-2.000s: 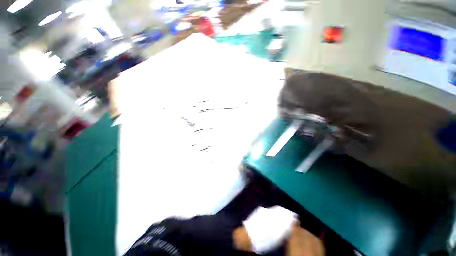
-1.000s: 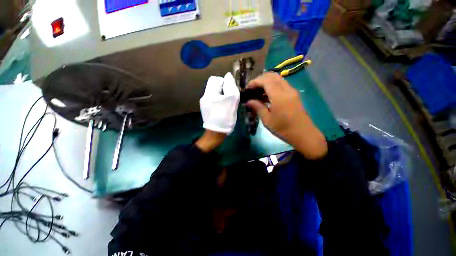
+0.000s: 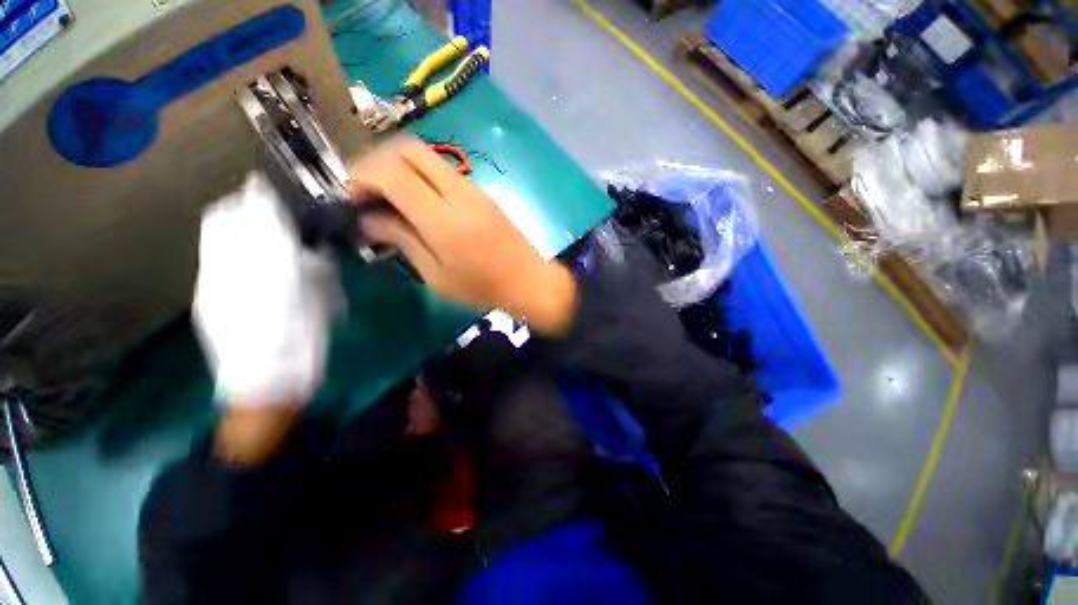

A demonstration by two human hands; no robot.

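Note:
My left hand [image 3: 262, 296], in a white glove and blurred, grips one end of a dark cable coil [image 3: 329, 222]. My bare right hand [image 3: 455, 231] grips the other end of the coil. Both hands are just below the silver tying head [image 3: 293, 132] at the right end of the beige winding machine [image 3: 177, 201]. The fingers partly hide the coil and the lower part of the tying head.
Diagonal cutters [image 3: 435, 83] and orange-red scissors handles [image 3: 450, 155] lie on the green mat [image 3: 532, 166]. A blue bin [image 3: 790, 343] with black cables and a clear bag [image 3: 723, 236] stands at the right. Metal winding prongs [image 3: 28, 479] show at the lower left.
The view has swung right, so the blue bin and more floor show and the control panel is mostly out of view. The hands still hold the coil by the tying head, slightly lower against it.

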